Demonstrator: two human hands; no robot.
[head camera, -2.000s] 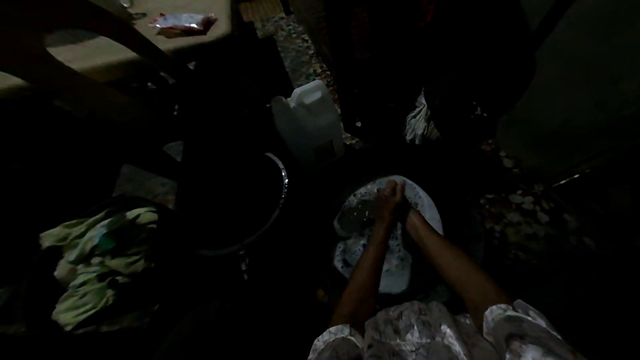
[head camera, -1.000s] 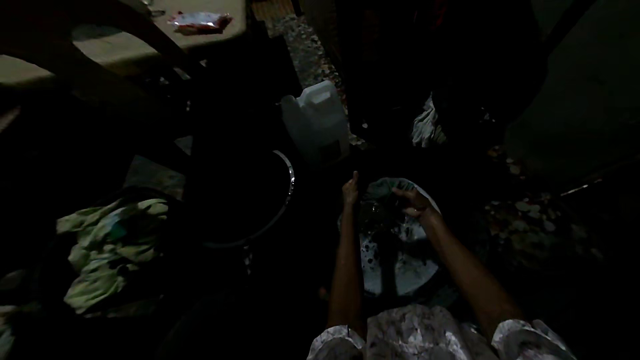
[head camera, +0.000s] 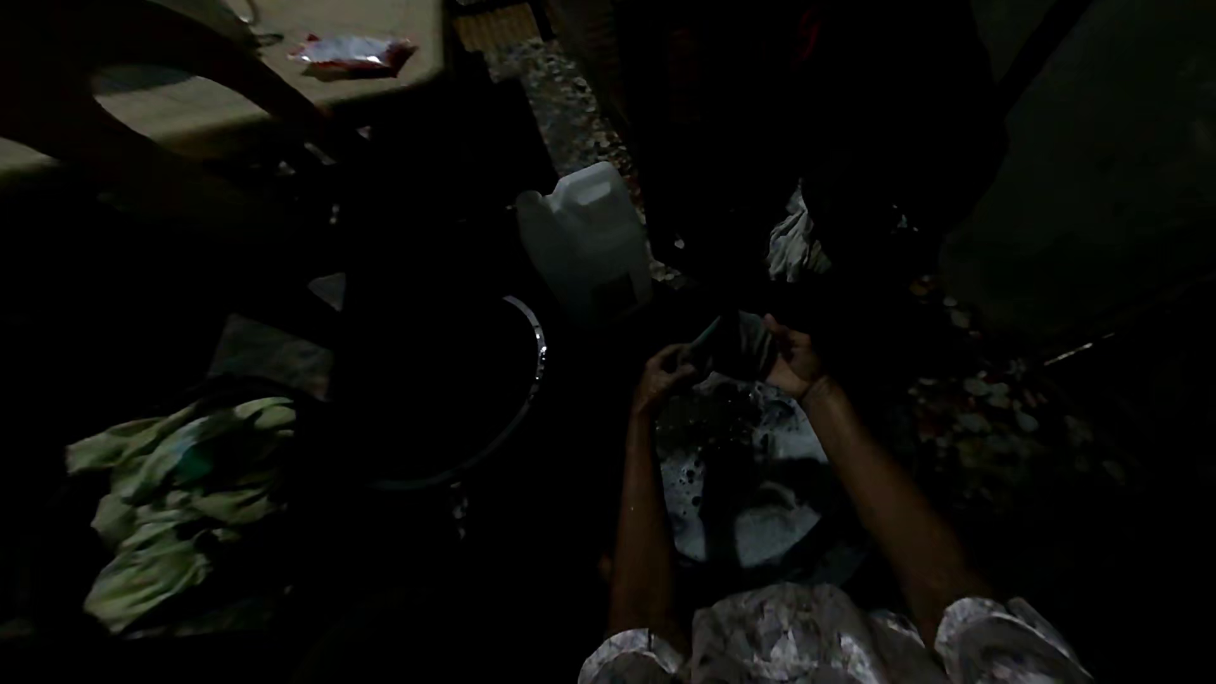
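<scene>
My left hand (head camera: 663, 376) and my right hand (head camera: 794, 357) hold a dark, wet-looking cloth (head camera: 736, 347) stretched between them. They are over the far edge of a round basin of foamy water (head camera: 774, 532), which lies in front of my body. Patches of white suds and dark gaps show on the water. The cloth's lower part is in shadow, so I cannot tell whether it touches the water.
A translucent plastic jug (head camera: 594, 242) stands beyond the basin. To the left are a dark round tub (head camera: 540, 356) and a heap of green cloth (head camera: 190, 494). A table (head camera: 399, 95) with a shiny packet (head camera: 353, 55) is at upper left. A pale cloth (head camera: 796, 242) hangs farther back.
Two seconds ago my hands were together over the basin; one second ago they were apart. Now they are at its far edge, with the dark cloth spread between them.
</scene>
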